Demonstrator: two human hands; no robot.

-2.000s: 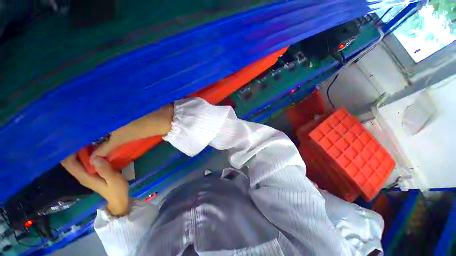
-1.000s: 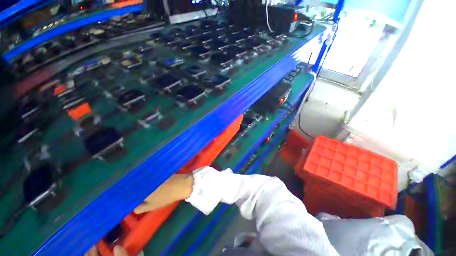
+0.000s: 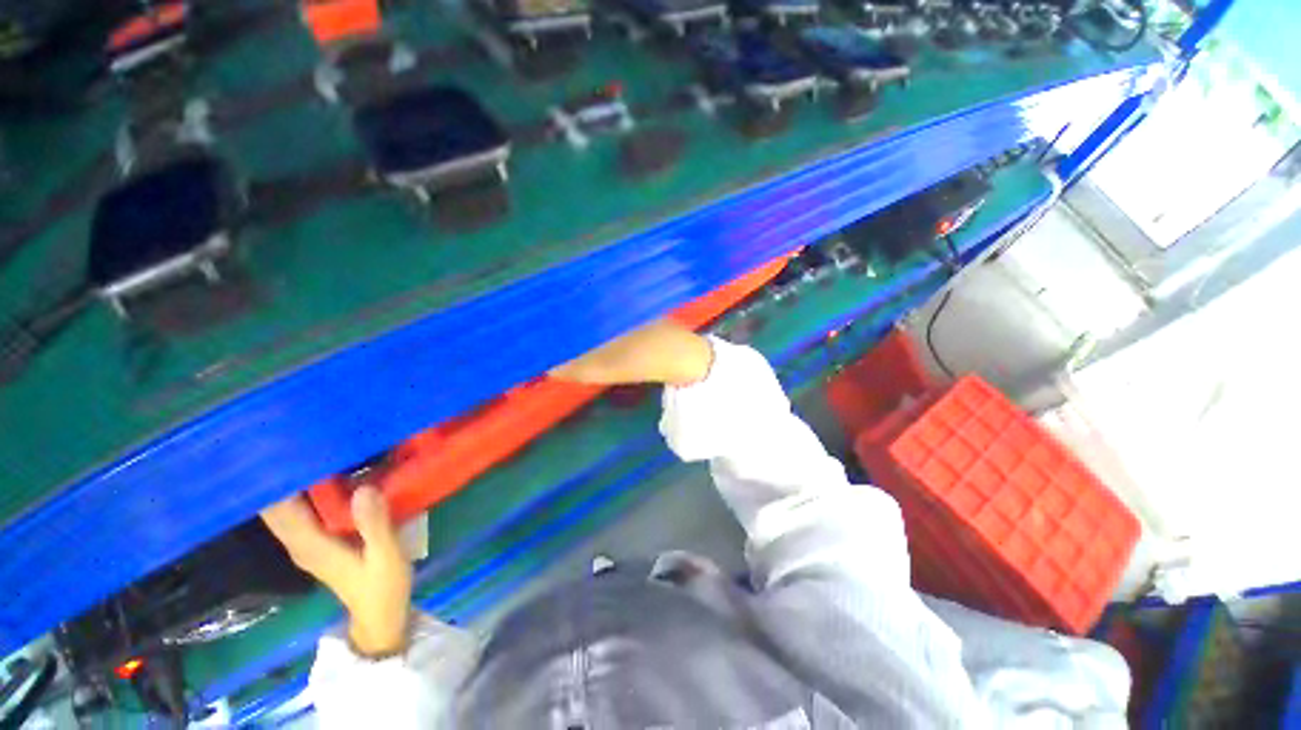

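An orange-red compartment tray (image 3: 492, 449) lies on the lower shelf, partly hidden under the blue shelf beam. A small dark item shows in its near left end. My left hand (image 3: 350, 563) grips the tray's left end, with the thumb on its front side. My right hand (image 3: 642, 357) reaches in over the tray's rear part, and its fingers are hidden behind the beam; whether they hold anything cannot be told.
The blue beam (image 3: 571, 307) crosses above my hands. Watches (image 3: 435, 136) sit in holders on the green upper shelf. Stacked orange-red trays (image 3: 1013, 492) stand at right. A black box with a red light (image 3: 214, 606) is at lower left, and another (image 3: 913, 221) is farther along the lower shelf.
My right hand has moved from near the tray's left end to farther along it. My left hand stays at the left end. The view has tilted and shifted.
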